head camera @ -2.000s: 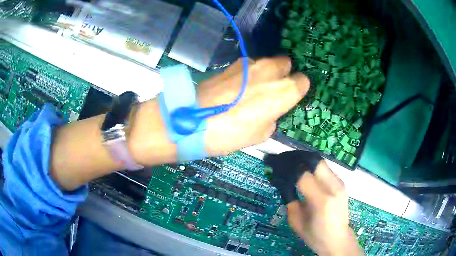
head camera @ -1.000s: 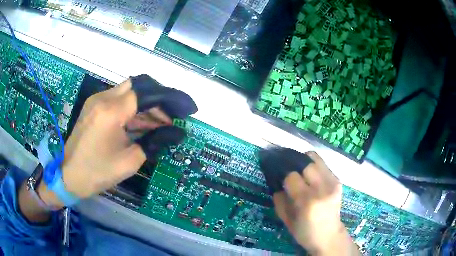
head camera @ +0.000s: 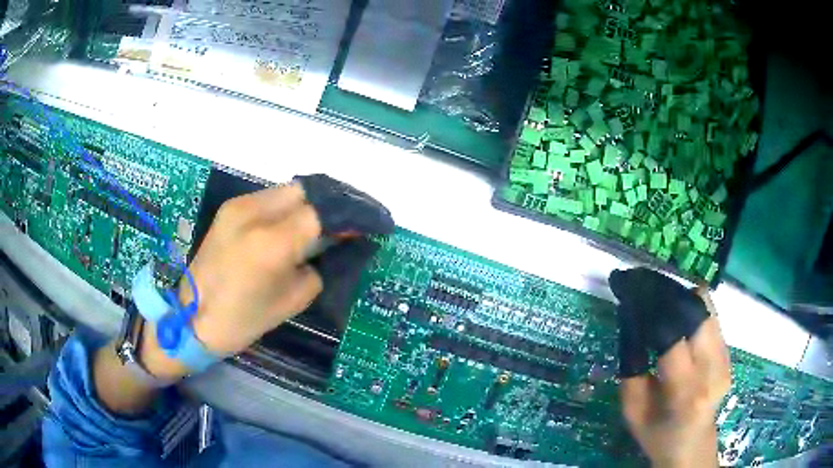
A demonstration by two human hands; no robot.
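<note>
A long dark-green circuit board (head camera: 438, 366) lies in the rails, crowded with parts. My left hand (head camera: 265, 260), with black finger cots and a light-blue wrist strap (head camera: 173, 324), has its fingertips together at the board's upper left corner. Whether they hold a connector is hidden. My right hand (head camera: 676, 375), also in black cots, is over the right part of the board, fingertips bent down near its upper edge; what is under them is hidden. A black bin (head camera: 598, 239) heaped with bright-green connectors (head camera: 630, 183) stands behind the rail.
A second green board (head camera: 87, 196) lies to the left, across a dark gap (head camera: 315, 343). A pale rail (head camera: 438, 196) runs behind the boards. Beyond it lie an instruction sheet (head camera: 247, 46), a blank pale sheet (head camera: 393, 50) and clear plastic (head camera: 461, 78). A blue cord crosses the left board.
My left hand has come from near the bin to the board's upper left corner. My right hand has shifted right along the board. The view has also shifted slightly since one second ago.
</note>
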